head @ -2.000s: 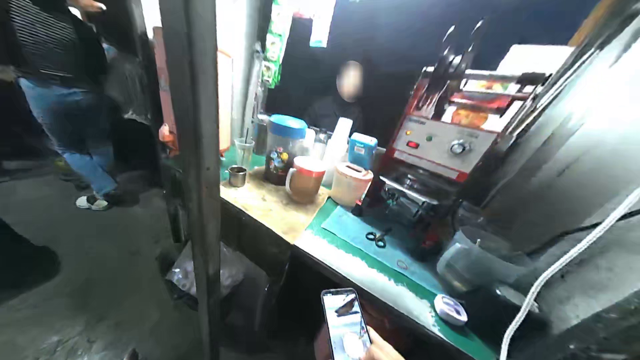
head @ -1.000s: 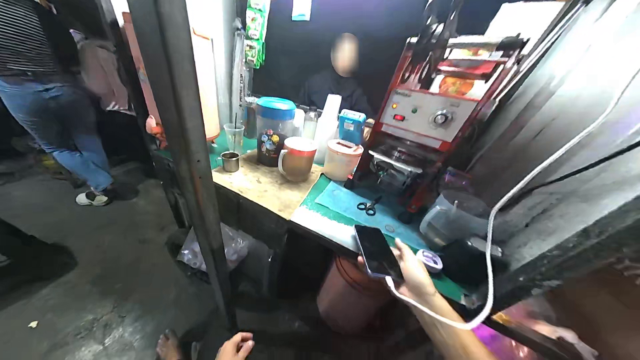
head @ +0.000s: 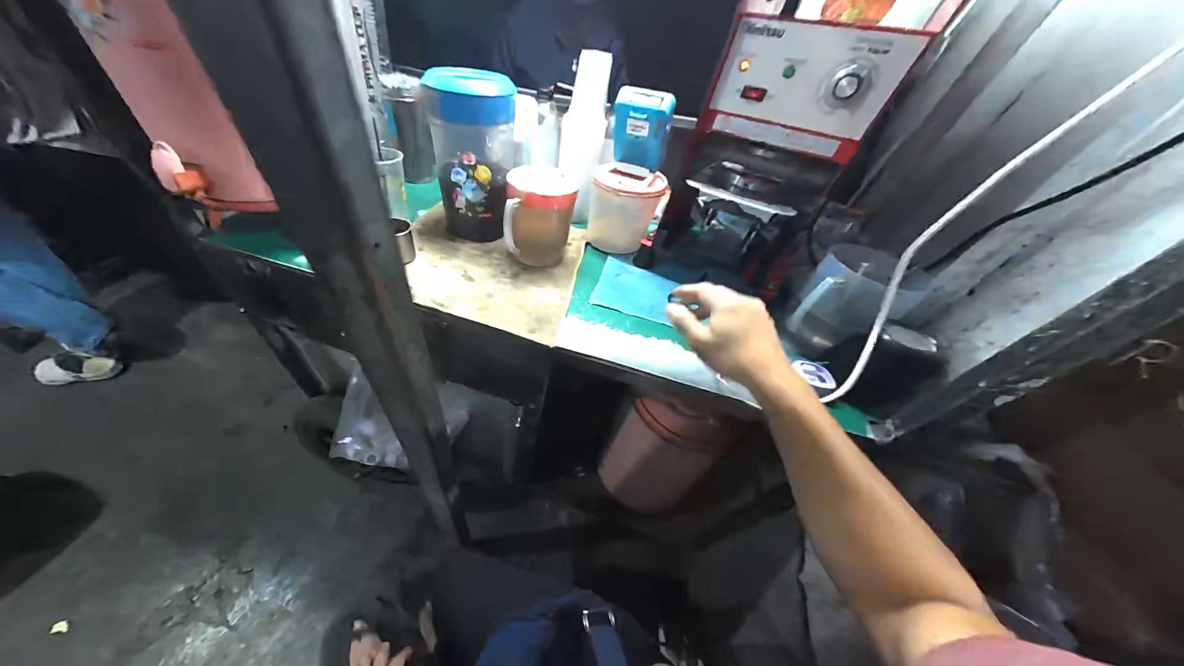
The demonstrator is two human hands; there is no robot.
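Note:
My right hand [head: 726, 333] reaches over the green-covered counter, palm down. Its thumb and forefinger close around the black handle of the scissors [head: 683, 301], whose blades are mostly hidden. Beneath lies a light blue cloth [head: 631, 289]. Behind the hand stands a red and white cup sealing machine [head: 803, 85] with a lit lamp. To the hand's left are a lidded tub [head: 626, 208], a mug-like pitcher of brown drink [head: 541, 222] and a blue-lidded pitcher [head: 470, 157]. A white cable [head: 934, 227] runs down to the counter near my forearm. My left hand is out of view.
A dark metal post [head: 342, 213] rises in front of the counter's left part. A clear measuring jug [head: 846, 291] stands right of the machine. Below the counter are a reddish bucket [head: 661, 453] and a plastic bag [head: 370, 430]. A person's shoe [head: 79, 366] is at far left.
My right hand has let go of the phone, now not seen, and moved onto the scissors, which lay on the blue cloth. My left hand has left the view. The view has tilted down.

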